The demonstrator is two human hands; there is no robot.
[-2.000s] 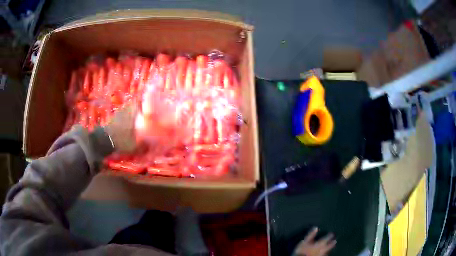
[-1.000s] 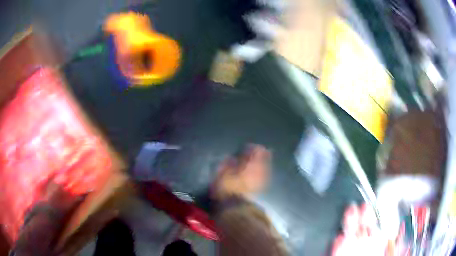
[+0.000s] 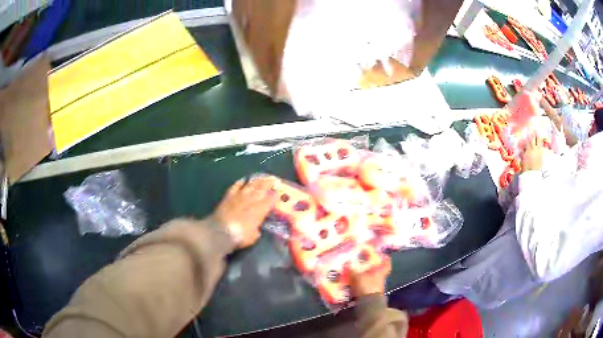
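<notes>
Several bagged orange-red plastic parts (image 3: 347,204) lie in a pile on the dark green bench, in shiny clear film. My left hand (image 3: 248,208) is at the pile's left edge, its fingers on a bagged part (image 3: 291,200). My right hand (image 3: 370,272) is at the pile's near edge, with its fingers on another bagged part (image 3: 334,274); it is slightly blurred. The film and blur hide how firmly each hand holds its part.
A crumpled clear bag (image 3: 106,203) lies on the left of the bench. Yellow cardboard sheets (image 3: 129,76) and a box spilling whitish film (image 3: 261,39) are behind the rail. A co-worker (image 3: 562,204) handles unbagged parts at right. A red stool (image 3: 449,321) is below the edge.
The view has swung right from the carton and tape dispenser to the bagged pile. My left hand has left the carton, and both hands are now at the pile.
</notes>
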